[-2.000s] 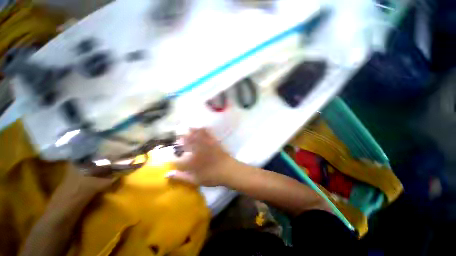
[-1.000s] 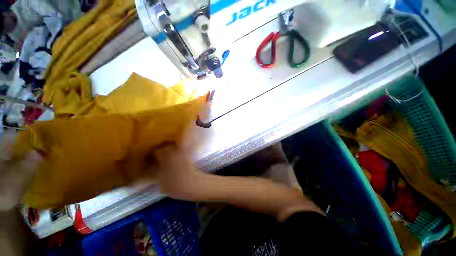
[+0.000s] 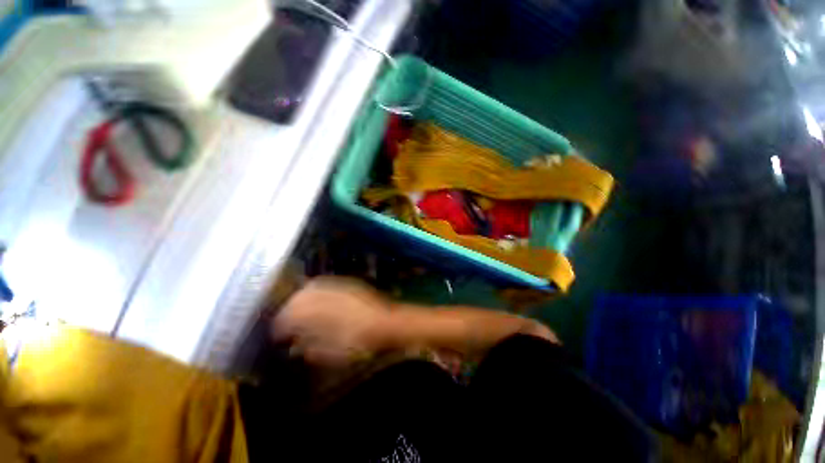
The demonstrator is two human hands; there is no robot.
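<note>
The mustard-yellow garment [image 3: 113,398] lies at the lower left, on the machine table and over its front edge. My right hand [image 3: 326,321] is at the table's front edge, above my lap and right of the garment. It is blurred, and whether its fingers hold anything cannot be told. My left hand is not in view. Snips with red and dark green handles [image 3: 110,163] lie on the white table. The needle area is cut off at the left edge, where a bright light shows.
The green basket [image 3: 493,113] with yellow bands [image 3: 461,167] and red pieces stands beyond the table edge. A dark phone [image 3: 279,63] lies near that edge. A blue basket [image 3: 633,357] stands on the floor at right, with yellow cloth [image 3: 769,420] beside it.
The view has swung right, toward the green basket. My right hand has moved off the garment to the space beside the table edge. My left hand has left the picture.
</note>
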